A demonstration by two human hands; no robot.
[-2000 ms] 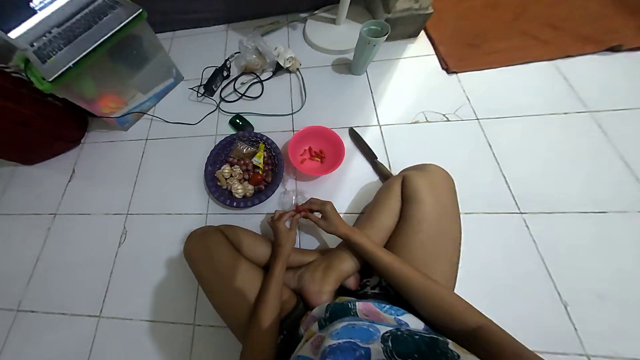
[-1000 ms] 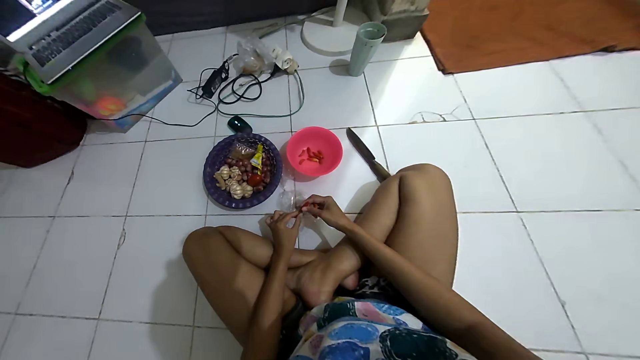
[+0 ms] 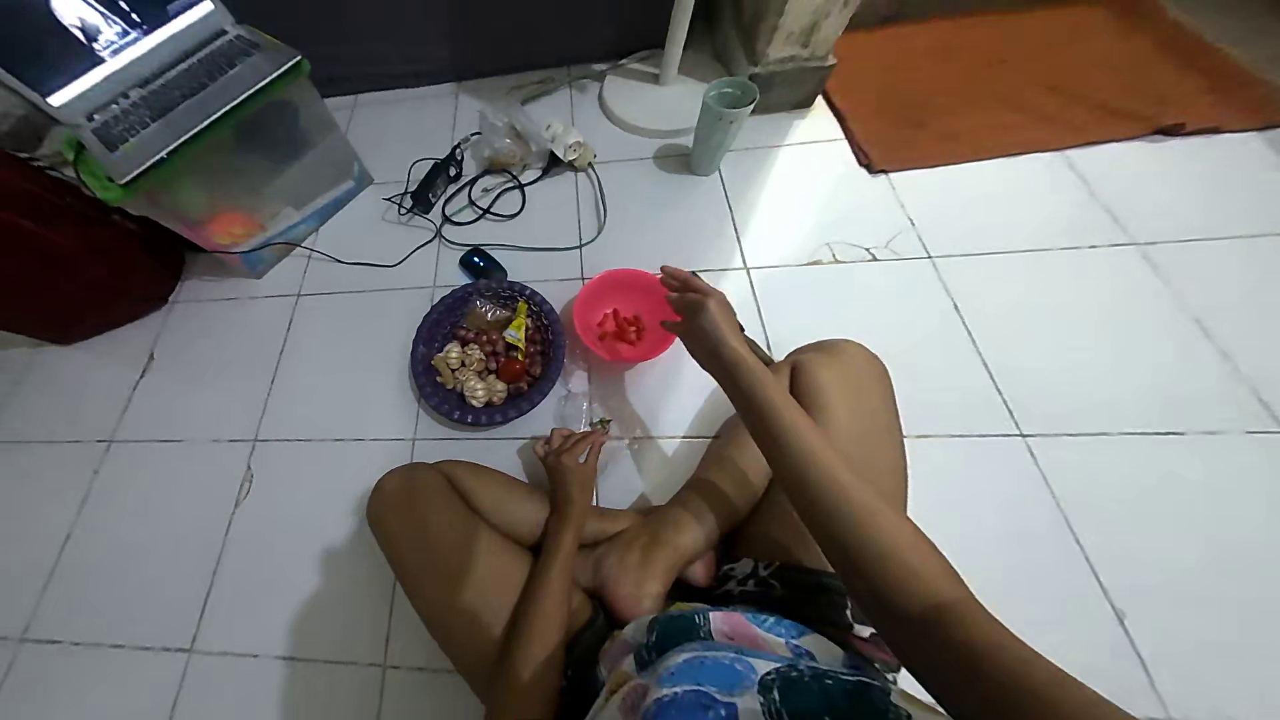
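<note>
My right hand (image 3: 700, 312) is raised at the right rim of a pink plastic bowl (image 3: 597, 345), fingers apart, with nothing visible in it. Several red chili pieces (image 3: 621, 327) lie in that bowl. Low in front of the bowl, my left hand (image 3: 570, 455) pinches small green stems (image 3: 600, 425) at its fingertips. A clear plastic bag (image 3: 573, 403) lies just beyond it. Left of the bowl, a dark purple plate (image 3: 427, 392) holds garlic bulbs (image 3: 477, 389), shallots (image 3: 488, 345), a red tomato (image 3: 512, 371) and a yellow packet (image 3: 516, 330). The knife is mostly hidden behind my right forearm.
A computer mouse (image 3: 483, 264) sits behind the plate. Beyond are cables (image 3: 487, 208), a power adapter (image 3: 437, 186), a green tumbler (image 3: 720, 125) and a white stand base (image 3: 650, 98). A laptop (image 3: 170, 90) rests on a clear storage box (image 3: 260, 170). An orange cloth (image 3: 1020, 80) lies at upper right.
My right hand has left my left hand and moved up and right to the bowl's edge, now covering most of the knife. My left hand stays low near the plastic bag.
</note>
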